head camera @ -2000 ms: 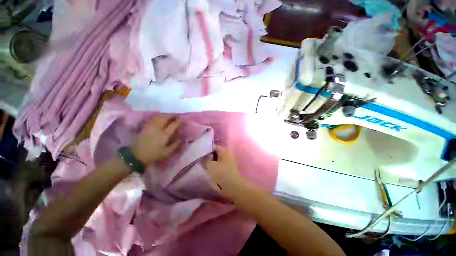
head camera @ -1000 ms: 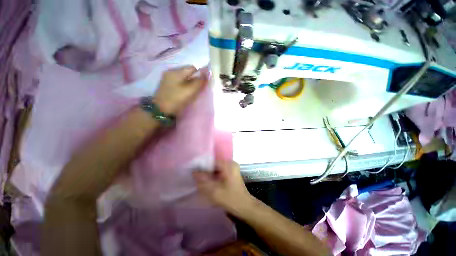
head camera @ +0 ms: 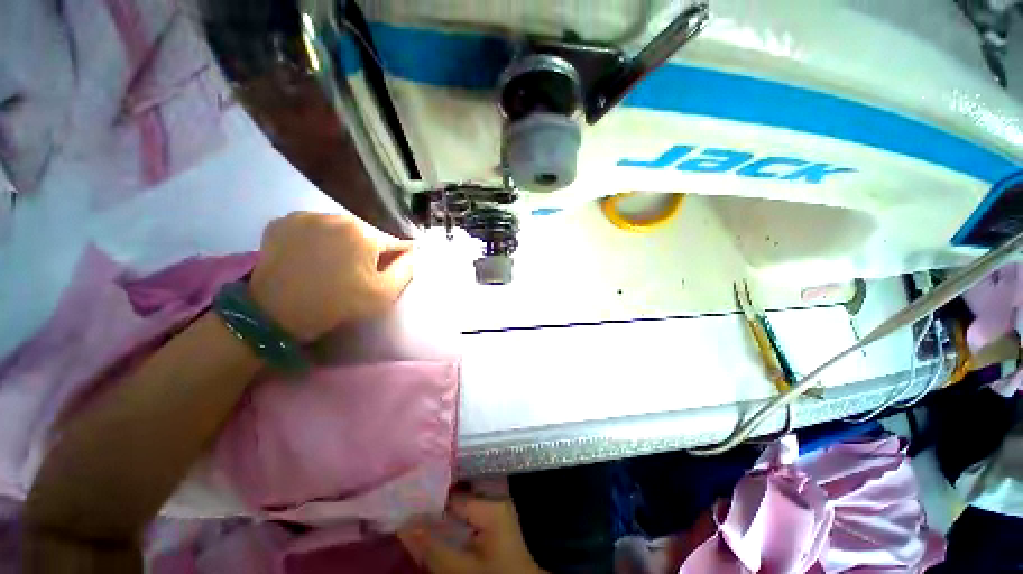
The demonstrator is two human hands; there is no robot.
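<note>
The pink garment panel (head camera: 348, 432) lies on the table left of the machine bed, its right edge running down from the needle area. My left hand (head camera: 331, 269) presses flat on the cloth beside the presser foot and needle area (head camera: 471, 224); its fingertips are lost in glare. My right hand (head camera: 477, 533) is low, below the table's front edge, at the panel's lower edge; cloth partly hides its fingers, so its grip is unclear. The white sewing machine (head camera: 740, 123) with "JACK" lettering fills the upper right.
Yellow scissors handle (head camera: 642, 211) lies beneath the machine arm. Slim yellow and green snips (head camera: 768, 348) lie on the bed at right. A pale cord (head camera: 864, 336) slants across the right. Crumpled pink cloth (head camera: 808, 510) is low right. Small cut pieces (head camera: 146, 90) lie upper left.
The view has moved closer to the machine. The cloth and my left hand have come to the needle area, and the hand has flattened. My right hand has moved down below the table edge.
</note>
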